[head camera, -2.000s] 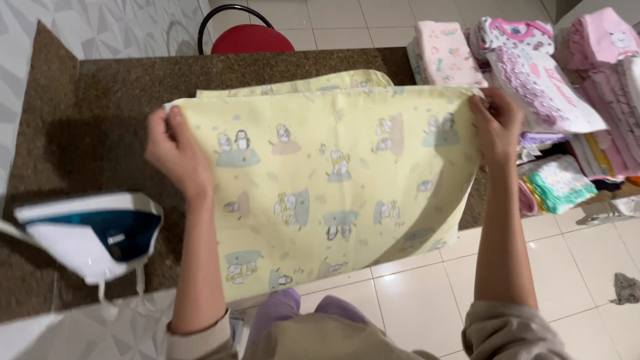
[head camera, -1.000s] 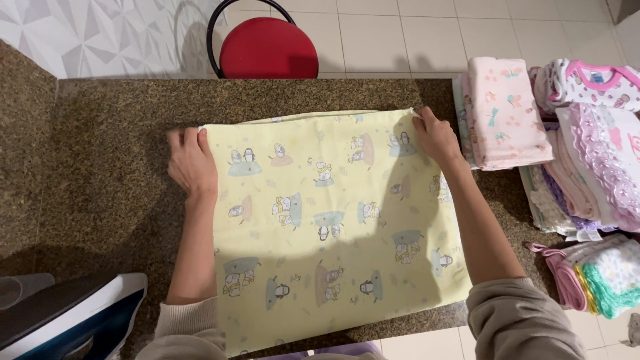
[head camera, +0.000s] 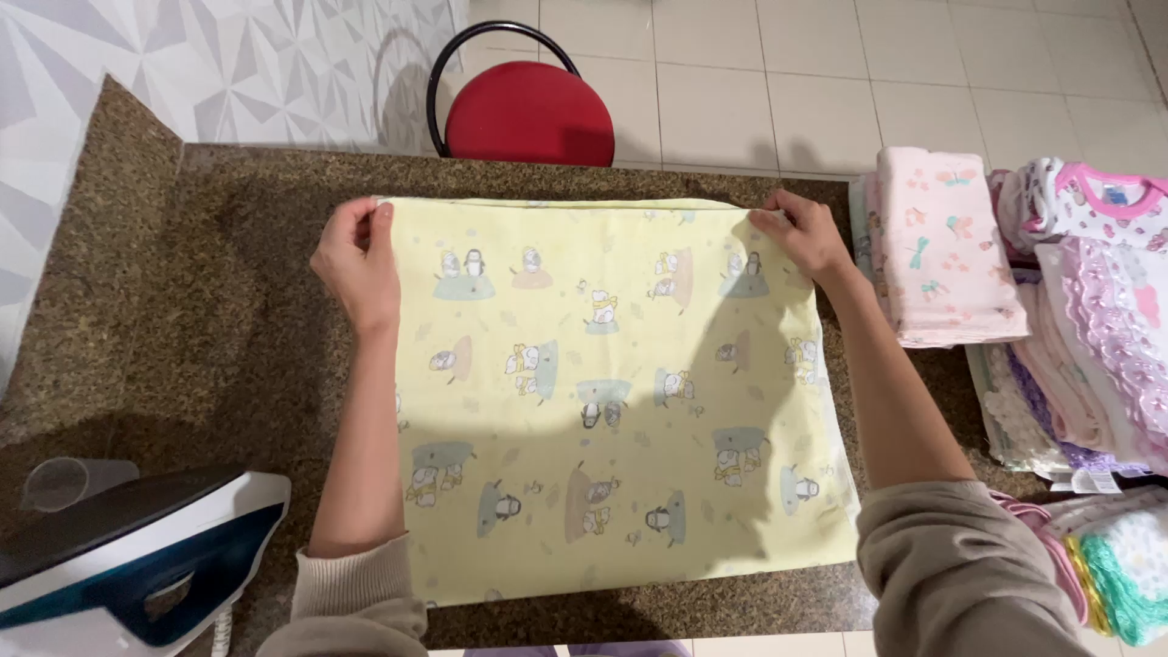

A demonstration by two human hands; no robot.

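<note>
A folded yellow cloth [head camera: 602, 392] printed with penguins and other small animals lies flat on a brown granite counter [head camera: 246, 301]. At the cloth's upper left corner, my left hand [head camera: 360, 260] pinches the edge between thumb and fingers. My right hand [head camera: 803, 233] pinches the upper right corner in the same way. A second layer of the cloth shows just beyond the upper edge. Shadows of my arm and body fall across the fabric. A steam iron [head camera: 146, 557], white and dark blue, rests at the lower left, left of my left forearm.
Beside the iron lies a clear plastic cup [head camera: 78, 482]. Folded pink printed cloths [head camera: 949, 246] are stacked at the right, next to piled baby clothes [head camera: 1095, 338] and a bundle with green fringe [head camera: 1127, 575]. Past the counter's far edge stands a red-seated chair [head camera: 529, 114].
Two seconds ago both hands held the cloth raised, its lower part hanging past the counter's near edge. It now lies on the counter, with both hands still at its upper corners. The view has shifted.
</note>
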